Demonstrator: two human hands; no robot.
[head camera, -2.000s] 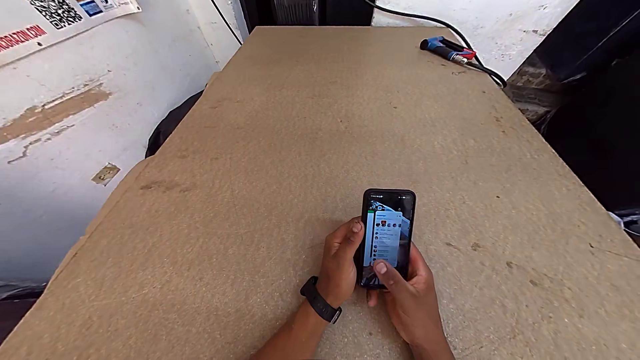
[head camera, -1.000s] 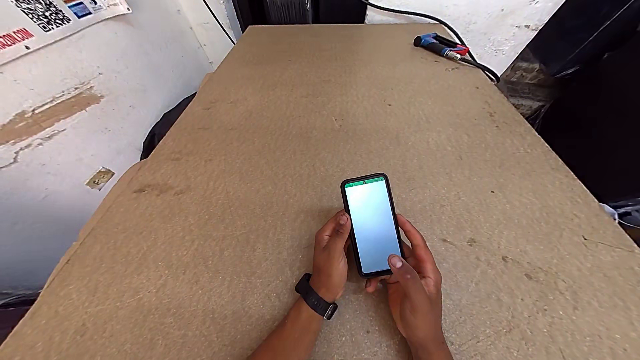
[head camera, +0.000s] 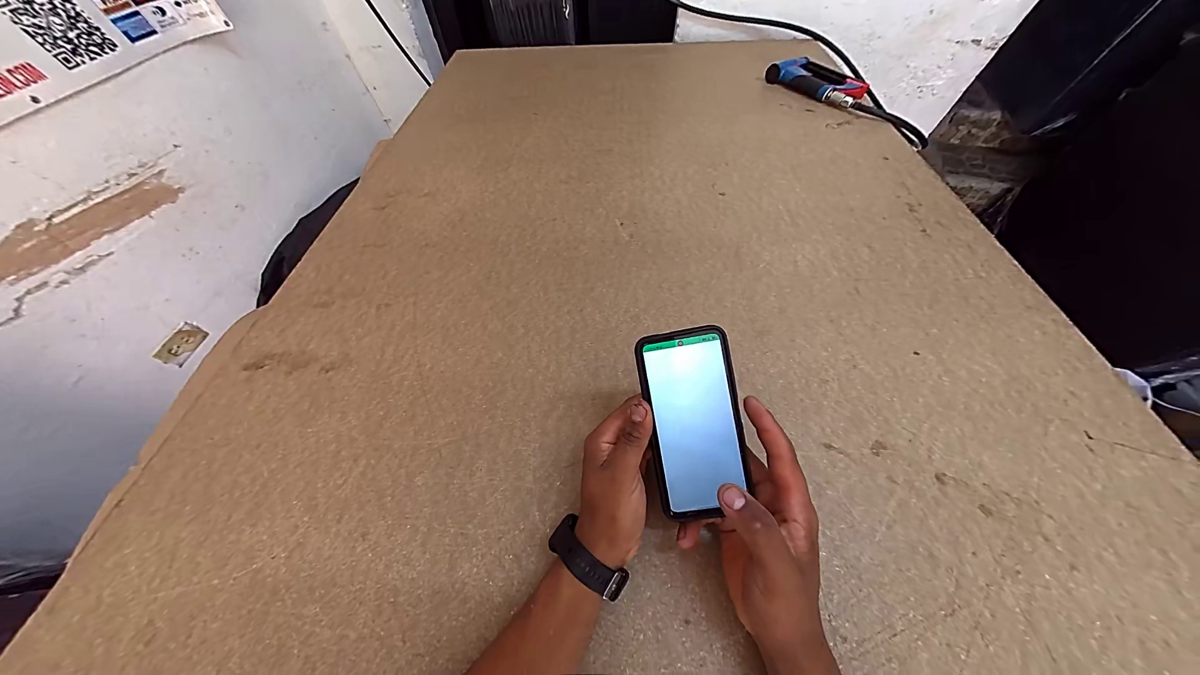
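A smartphone in a black case (head camera: 697, 422) is held upright in portrait between both hands, its screen nearly blank white with a green strip along the top. My left hand (head camera: 616, 483) grips its left edge, thumb on the rim, and a black watch strap (head camera: 588, 560) circles that wrist. On the phone's lower right, my right hand (head camera: 773, 534) supports it, with the thumb over the bottom corner of the screen and the index finger raised beside the right edge. The fingers behind the phone are mostly hidden.
A brown board tabletop (head camera: 469, 309) spreads beneath my hands. At its far right edge lies a blue and black air blow gun (head camera: 816, 82) with a red part, joined to a black hose (head camera: 891, 117). White walls with an outlet (head camera: 180, 344) and a printed banner (head camera: 94, 37) stand left.
The phone's screen has gone from a page with icons and text two seconds ago to a nearly blank white one. Both hands still hold the phone.
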